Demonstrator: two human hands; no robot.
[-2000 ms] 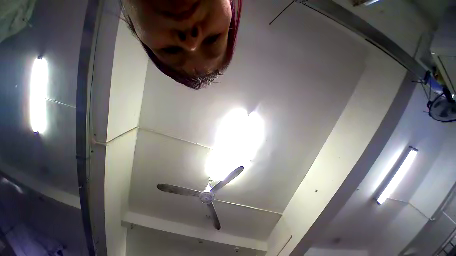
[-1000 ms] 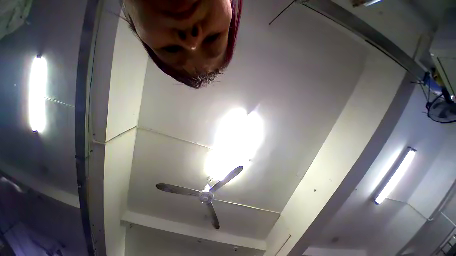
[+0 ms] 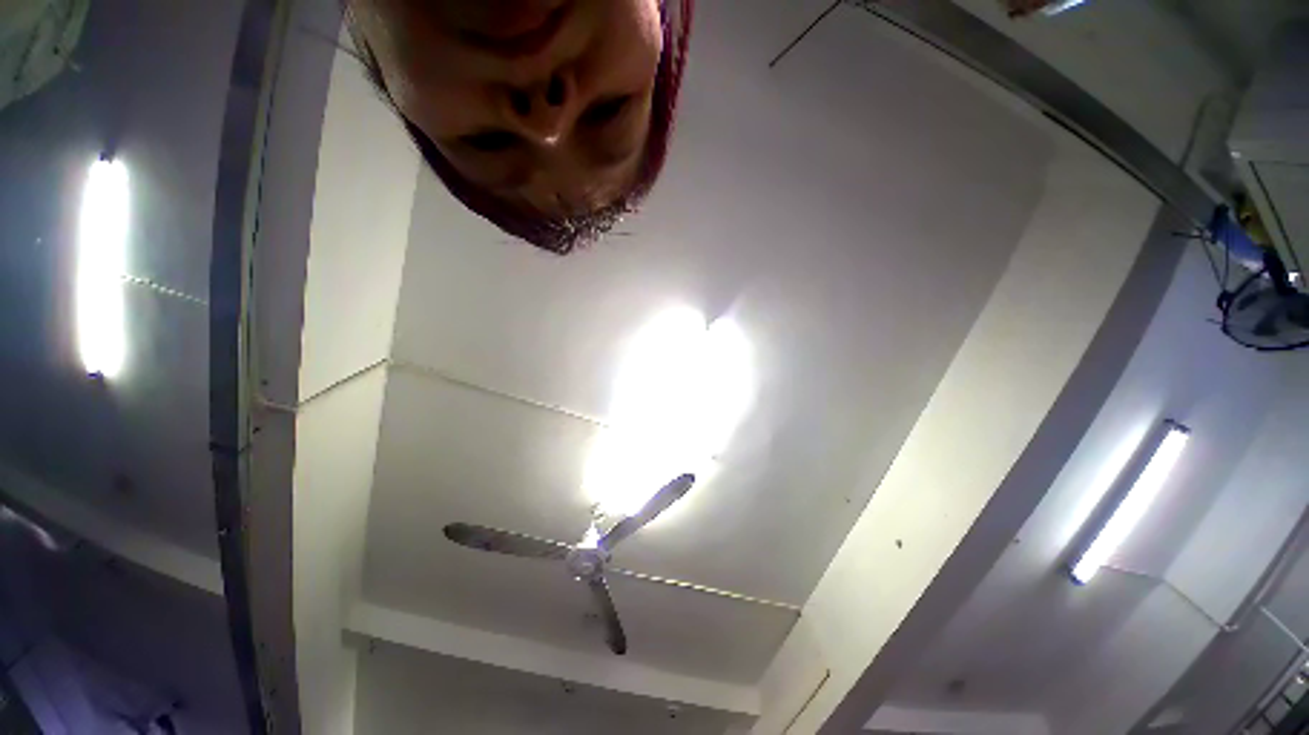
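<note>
Neither of my hands is in the picture. The camera faces up at the ceiling. A person's head (image 3: 538, 137) shows upside down at the top edge, left of the middle, nearest to the camera. No cloth, machine or tool can be made out near it.
A three-bladed ceiling fan (image 3: 586, 559) hangs below a bright glare (image 3: 668, 402). One tube light (image 3: 104, 267) is at the left, another (image 3: 1130, 504) at the right. A round caged fan (image 3: 1263, 307) is at the right edge. Beams and a metal rail (image 3: 237, 431) cross the ceiling.
The ceiling, lights and fan have shifted very slightly to the left in the picture. The head stays in nearly the same place.
</note>
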